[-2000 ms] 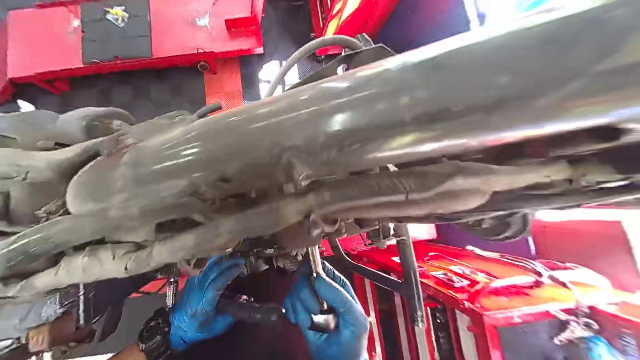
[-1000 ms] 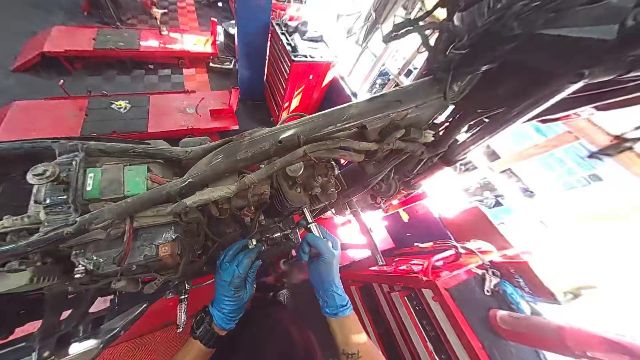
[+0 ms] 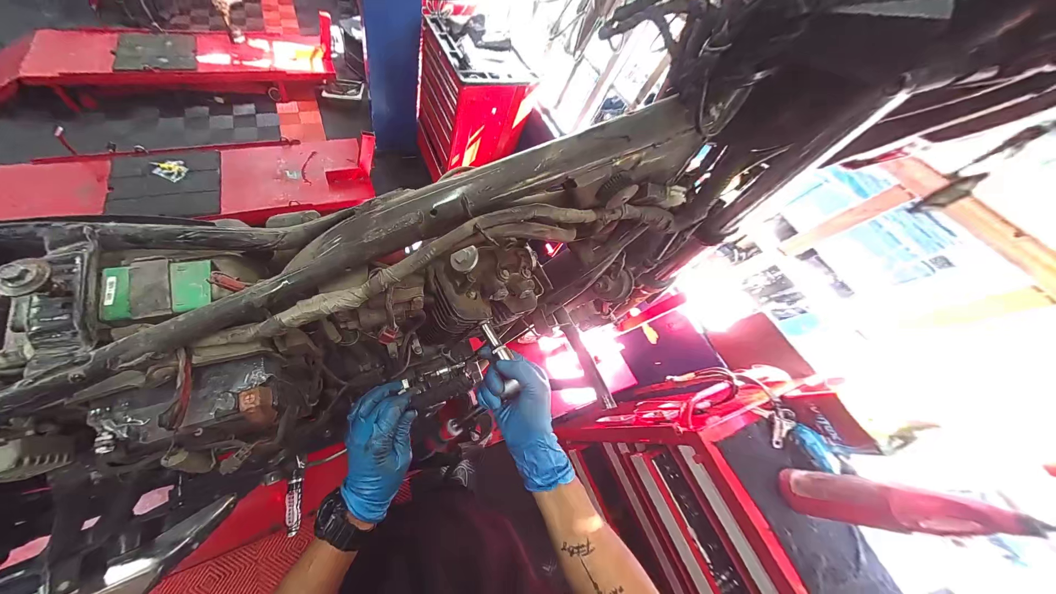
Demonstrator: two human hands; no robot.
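Note:
A stripped motorcycle frame (image 3: 388,223) crosses the view, with the finned engine cylinder (image 3: 458,305) below its main tube. My right hand (image 3: 520,400), in a blue glove, is closed round a chrome socket tool (image 3: 495,338) whose upper end meets the engine's side by the cylinder. My left hand (image 3: 379,445), gloved too, is at the left end of a dark part with metal fittings (image 3: 441,378); whether it grips that part or only touches it cannot be told. The right end of the part lies close to my right hand.
A green battery (image 3: 191,285) sits in the frame at left. A red tool cabinet (image 3: 693,495) stands at lower right, with cables and pliers on top. Another red cabinet (image 3: 474,115) and red lift platforms (image 3: 289,177) are beyond the motorcycle. A chrome tool (image 3: 294,495) hangs below the frame.
The view has pulled back from very close to the frame tube since the earliest frame. My right hand remains on the chrome tool, and both hands remain beneath the frame.

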